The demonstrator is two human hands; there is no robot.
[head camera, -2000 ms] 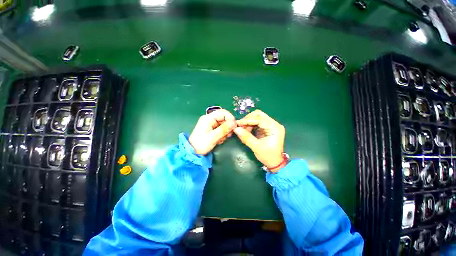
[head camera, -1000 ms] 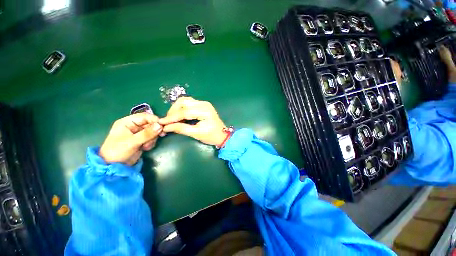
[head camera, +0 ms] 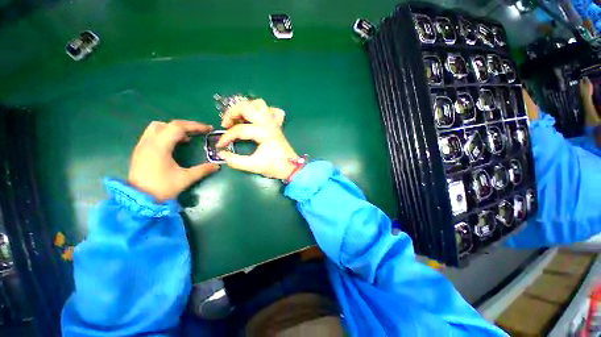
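A watch housing [head camera: 214, 147], rounded-square with a shiny silver rim and dark centre, is between my two hands over the green mat. My left hand [head camera: 165, 158] grips its left side, thumb and forefinger at the top and bottom edges. My right hand [head camera: 257, 141] has thumb and forefinger at its right part; whether they pinch a small piece is too small to tell. The pile of small metal pieces [head camera: 227, 103] lies just beyond my right hand, which partly hides it.
Single housings lie at the back of the mat [head camera: 316, 85]. A stack of black blister trays [head camera: 389, 118] filled with housings stands right, another [head camera: 26, 197] at the left edge. Orange bits [head camera: 68, 253] lie near it. Another person's blue sleeve [head camera: 567, 184] is beyond the right stack.
The view has turned to the right. My hands were pinched together at the fingertips, with the housing lying behind them; now they are apart and around the housing.
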